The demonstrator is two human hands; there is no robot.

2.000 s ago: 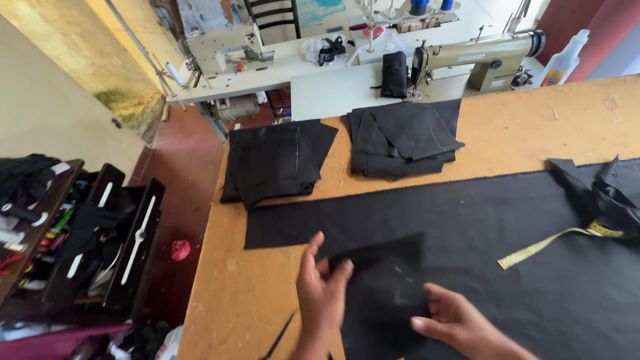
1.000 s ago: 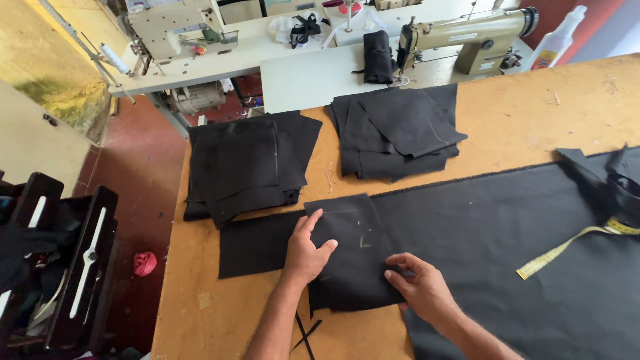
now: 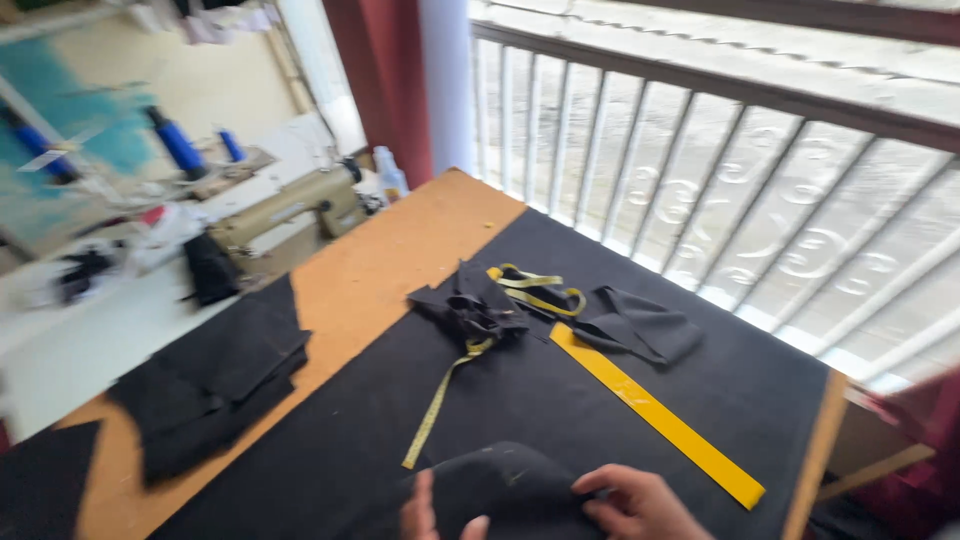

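Observation:
Near the bottom edge, my right hand (image 3: pixel 637 499) pinches the right side of a black fabric piece (image 3: pixel 510 487) between thumb and fingers. My left hand (image 3: pixel 435 514), partly cut off by the frame, is at that piece's left side with its fingers apart; whether it grips the cloth is blurred. Beneath lies a large black fabric sheet (image 3: pixel 495 397). On the sheet rest a crumpled black cloth (image 3: pixel 472 307), a yellow tape measure (image 3: pixel 435 412), a folded dark cloth piece (image 3: pixel 645 322) and a flat yellow ruler (image 3: pixel 660 412).
A stack of cut black fabric (image 3: pixel 217 375) lies on the wooden tabletop (image 3: pixel 375 262) at left. Beyond it stand a sewing machine (image 3: pixel 300 210), a plastic bottle (image 3: pixel 390 176) and blue thread cones (image 3: pixel 176 142). A metal railing (image 3: pixel 645 172) runs along the right side.
The view has swung far to the right, bringing in the railing and yellow ruler. The black piece, flat under both hands one second ago, is now curved up between them.

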